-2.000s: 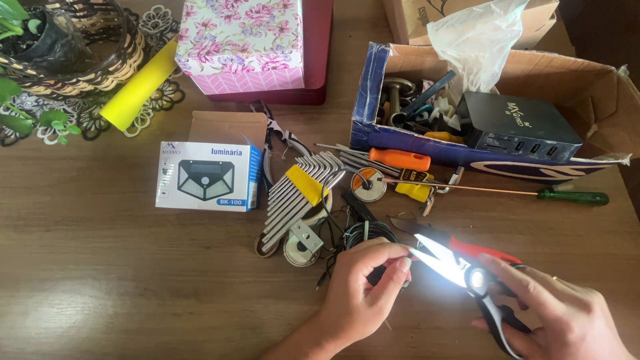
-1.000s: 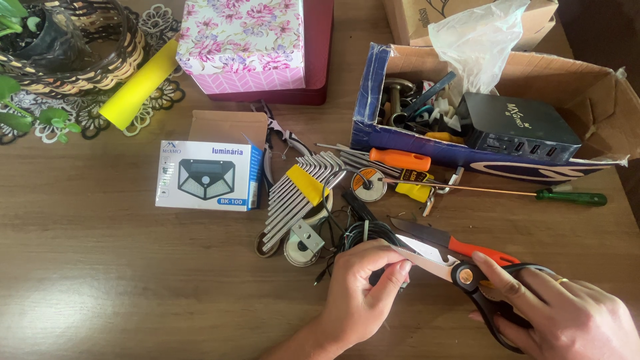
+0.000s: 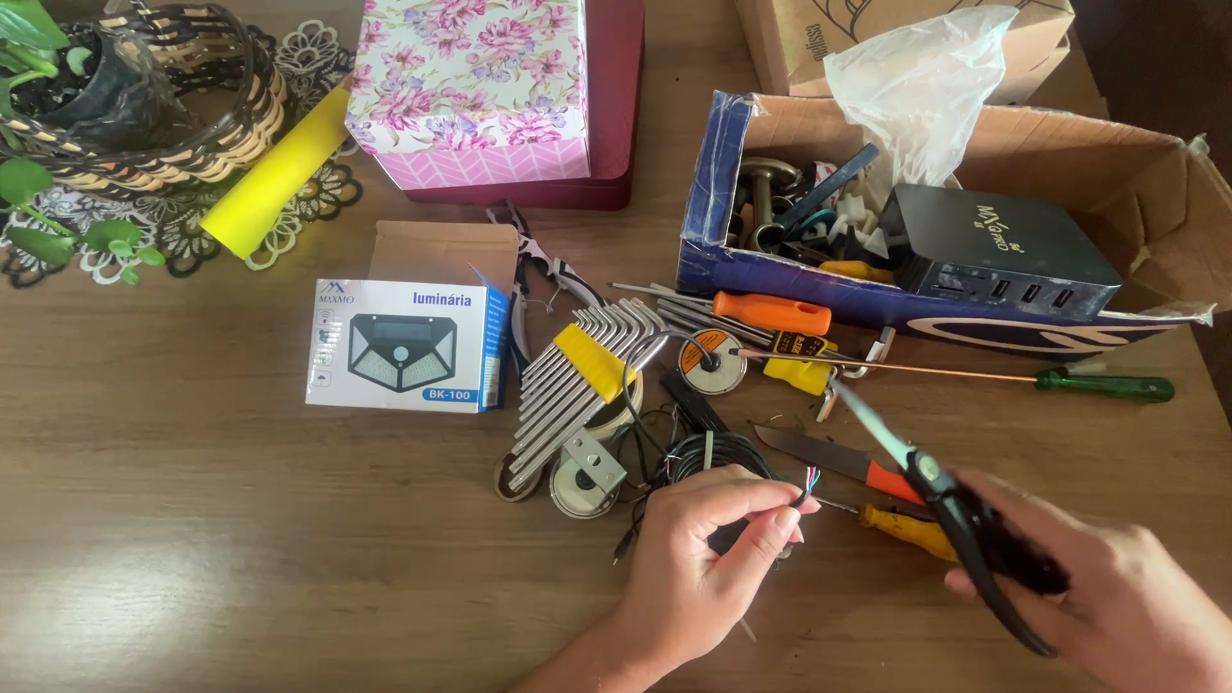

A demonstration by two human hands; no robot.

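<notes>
Between thumb and fingers, my left hand (image 3: 707,553) pinches the end of a black cable, whose thin coloured inner wires (image 3: 813,476) stick out at the tip. My right hand (image 3: 1107,568) holds black-handled scissors (image 3: 929,472), their blades together and pointing up and left, apart from the wires. A coil of black cable (image 3: 717,452) lies just behind my left hand. Under and beside the scissors are a knife with an orange handle (image 3: 890,479) and a yellow-handled screwdriver (image 3: 905,531). A hex key set in a yellow holder (image 3: 592,361) lies left of the coil.
Behind lie an orange-handled screwdriver (image 3: 770,313), a green-handled screwdriver (image 3: 1107,385) and pliers (image 3: 553,269). An open cardboard box (image 3: 712,192) holds hardware and a black device (image 3: 1001,250). At the left are a lamp box (image 3: 399,346), a floral box (image 3: 472,87) and a wicker basket (image 3: 231,144).
The scissors, open at the cable end two seconds ago, are now closed and have moved right, away from my left hand. Coloured wires now show at the cable tip.
</notes>
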